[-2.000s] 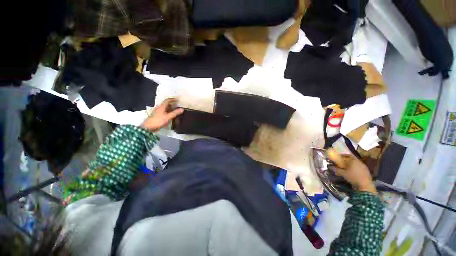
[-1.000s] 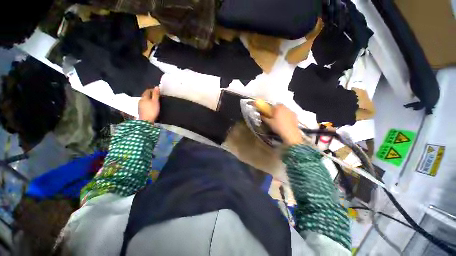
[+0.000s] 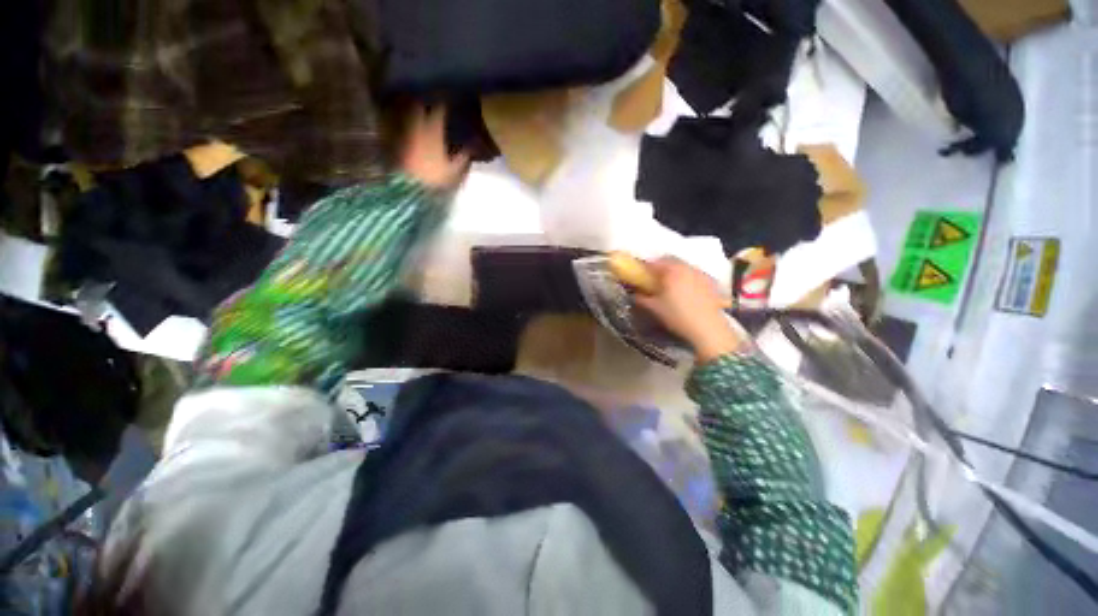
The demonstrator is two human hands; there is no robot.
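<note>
My right hand (image 3: 686,303) is closed on the yellow-tan handle of the steam iron (image 3: 618,315). The iron stands over the right end of a black strip (image 3: 524,279). A second dark strip (image 3: 440,337) lies nearer my body, its left part hidden by my left sleeve. My left hand (image 3: 431,150) is blurred and reaches to the far side, at the edge of the black interlining pieces (image 3: 467,126). Its fingers are partly hidden, and I cannot tell whether it holds anything.
Brown plaid cloth (image 3: 217,84) lies at the upper left, beside a black padded block (image 3: 518,42). Black interlining stacks lie at the left (image 3: 157,241) and the right (image 3: 728,181). The iron's hose and cable (image 3: 897,373) run off to the right.
My left hand has left the left end of the dark strip and moved to the far side of the table. The iron went from the right onto the black strip and has stayed about there.
</note>
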